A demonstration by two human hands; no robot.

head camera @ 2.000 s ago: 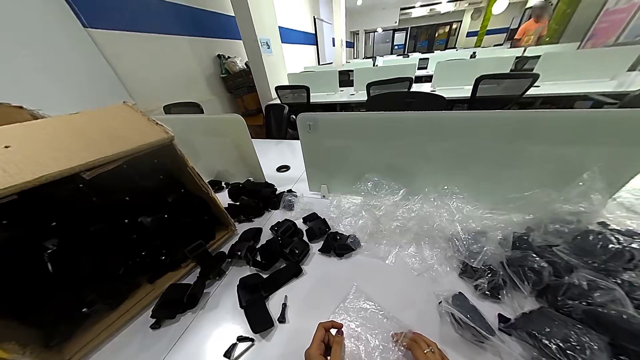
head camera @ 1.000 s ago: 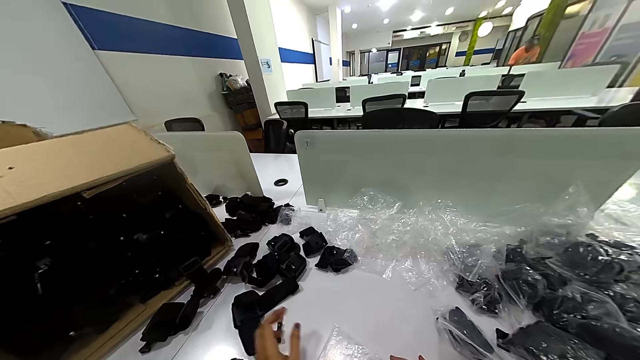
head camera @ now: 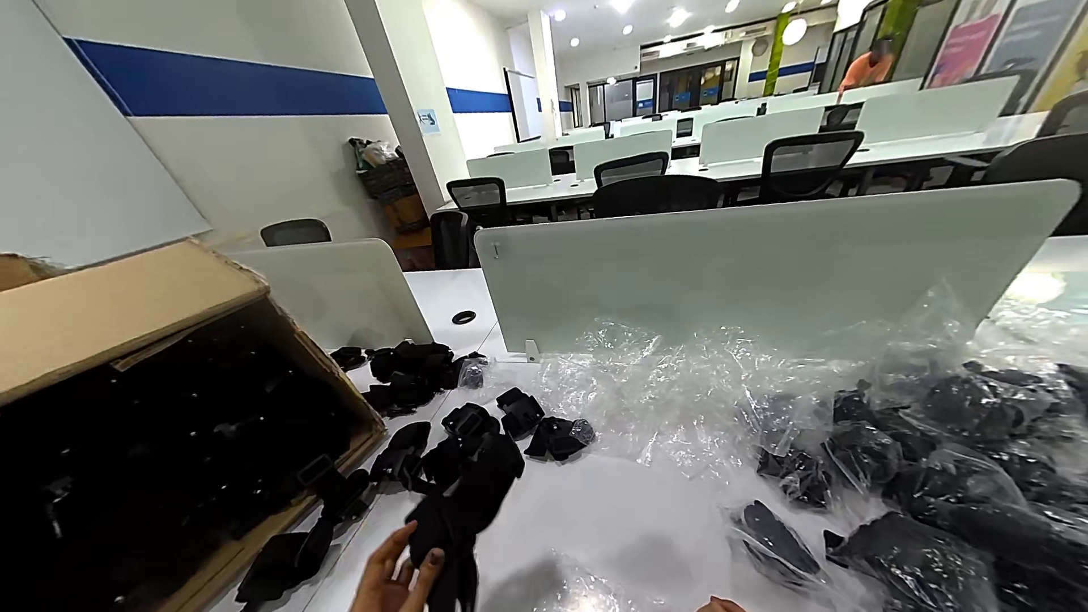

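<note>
My left hand (head camera: 398,571) holds a black fabric strap piece (head camera: 466,501) between thumb and fingers, lifted above the white desk. Just beyond it lie several other black strap bundles (head camera: 557,438), some with buckles. Only a fingertip part of my right hand (head camera: 721,604) shows at the bottom edge; whether it holds anything is hidden. A clear plastic bag (head camera: 586,586) lies on the desk between my hands. To the right, black items in clear bags (head camera: 922,552) form a pile, with one slim bagged item (head camera: 775,537) at its near side.
An open cardboard box (head camera: 127,310) full of black items stands tilted at the left. Crumpled clear plastic (head camera: 663,399) spreads along the frosted desk divider (head camera: 748,272). Farther back are office chairs (head camera: 812,161), more desks and a person in orange (head camera: 869,70).
Two seconds ago both hands were at the clear bag. My left hand then reached left to the black strap on the desk and now has it raised. My right hand has mostly left the view.
</note>
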